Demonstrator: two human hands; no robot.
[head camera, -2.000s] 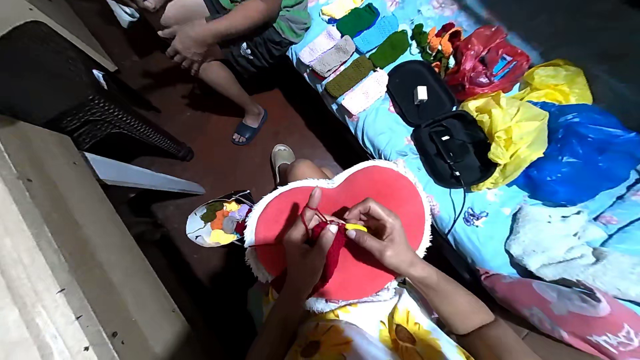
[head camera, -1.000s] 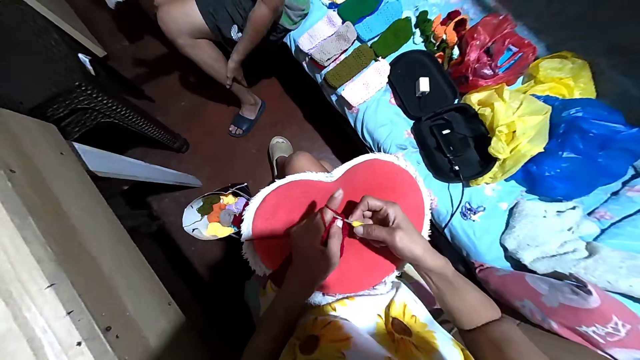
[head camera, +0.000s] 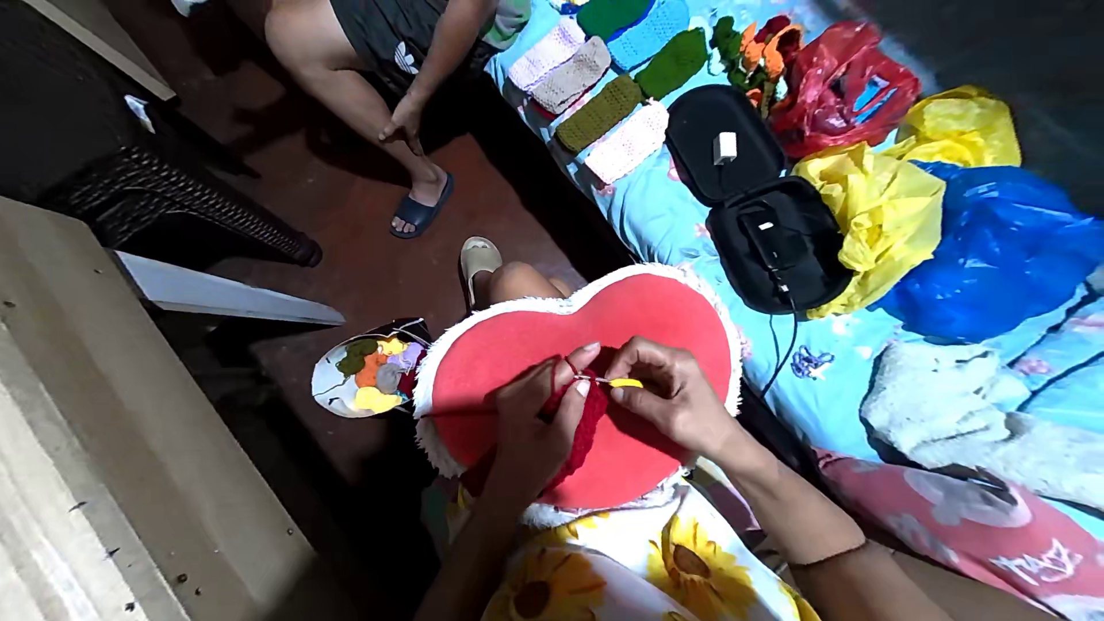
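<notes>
On my lap lies a red heart-shaped cushion (head camera: 509, 345) with a fluffy white edge. Above it my left hand (head camera: 548, 414) holds a dark red crocheted piece (head camera: 589, 431), with dark red yarn looped around a raised finger. My right hand (head camera: 673, 392) grips a crochet hook (head camera: 625, 383) by its yellow handle, and the hook's metal tip meets the top of the piece between both hands. The lower part of the piece hangs beside my left palm. A round container of coloured yarn (head camera: 375, 371) stands left of the cushion.
Crocheted rectangles (head camera: 599, 112) lie on the blue-sheeted bed (head camera: 655, 228), near an open black case (head camera: 776, 246) with a cable, a red bag (head camera: 845, 86), yellow bag (head camera: 871, 224) and blue bag (head camera: 1000, 250). Another person's leg (head camera: 354, 103) is ahead. A wooden board (head camera: 129, 414) stands left.
The other person's hand, raised two seconds ago, now rests at the shin. My hands remain over the cushion with the hook and the dark red piece.
</notes>
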